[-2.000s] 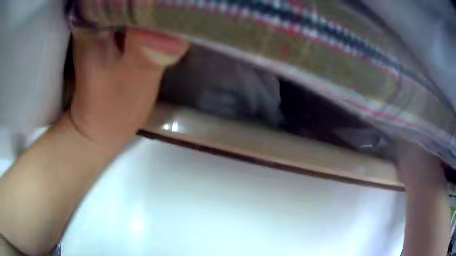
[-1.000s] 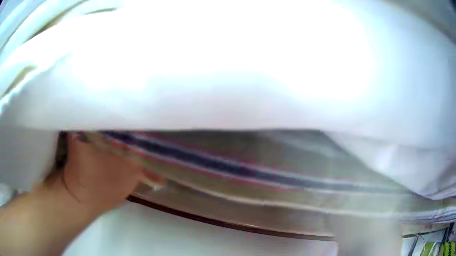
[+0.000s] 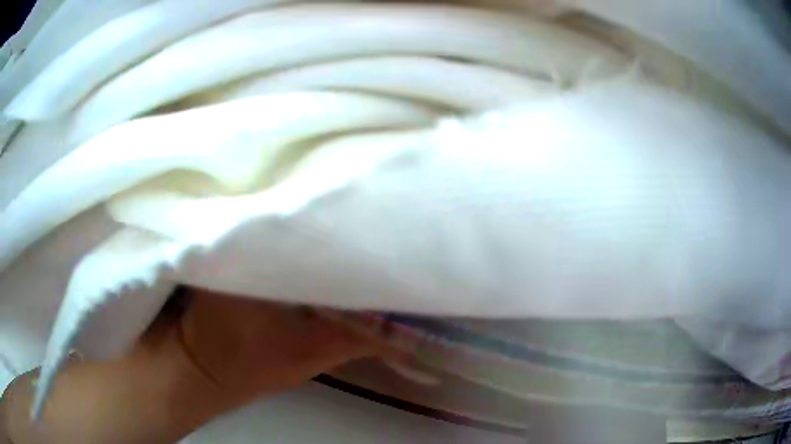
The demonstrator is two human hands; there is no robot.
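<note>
A large pile of white cloth (image 3: 520, 208) fills most of the view, with folds at the upper left and a jagged edge running down to the lower left. Under its lower edge shows a tan-green plaid cloth (image 3: 555, 360) with a dark stripe. My left hand (image 3: 269, 334) comes in from the lower left and holds the plaid cloth's near edge, its fingers partly hidden under the white cloth. My right hand (image 3: 598, 425) is only a blurred shape at the bottom edge, right of centre; its fingers cannot be made out.
The brown-lined table edge (image 3: 416, 410) curves along the bottom, under the plaid cloth. A pale smooth surface (image 3: 286, 419) lies below it, at the bottom. More white cloth (image 3: 52, 173) is heaped at the left.
The white cloth has come down over the plaid cloth, and its folds and jagged edge now show. The plaid edge sits lower. My left hand has moved lower and to the right.
</note>
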